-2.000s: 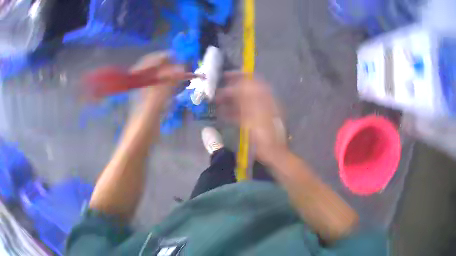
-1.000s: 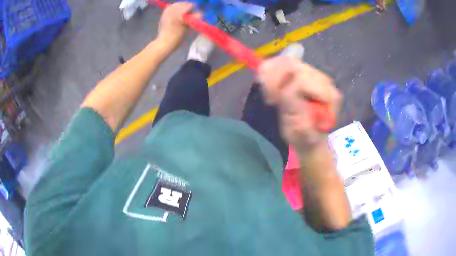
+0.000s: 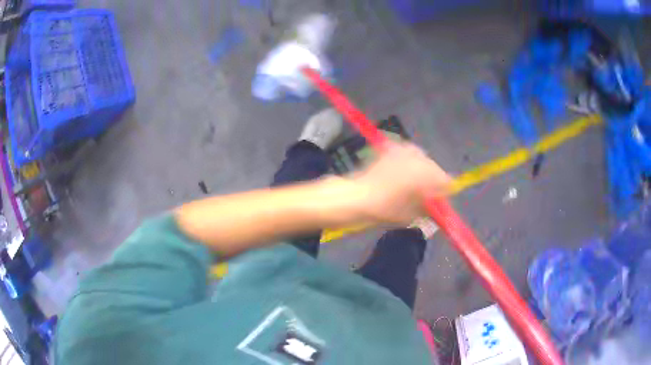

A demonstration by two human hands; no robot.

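A broom with a long red pole (image 3: 475,258) runs from the lower right up to the upper middle. Its white head (image 3: 291,70) rests on the floor beyond my shoe and is slightly blurred. My left hand (image 3: 403,180) is closed around the middle of the pole. My right hand is out of the picture; the pole's near end runs off the bottom right edge. A bright blue waste pile (image 3: 539,84) with dark cloth lies on the floor at the upper right. A flat dark and greenish piece (image 3: 350,153) lies by my shoe, partly behind my hand.
A blue plastic crate (image 3: 75,75) stands at the upper left. A yellow line (image 3: 492,171) crosses the grey floor. Large clear bluish bottles (image 3: 571,285) and a white box (image 3: 489,335) are at the lower right. Small litter (image 3: 510,194) lies near the line.
The view has turned, and the blue pile now shows at the right. My left hand and the pole have swung rightward across my body. My right hand has left the picture. The broom head has come into fuller view.
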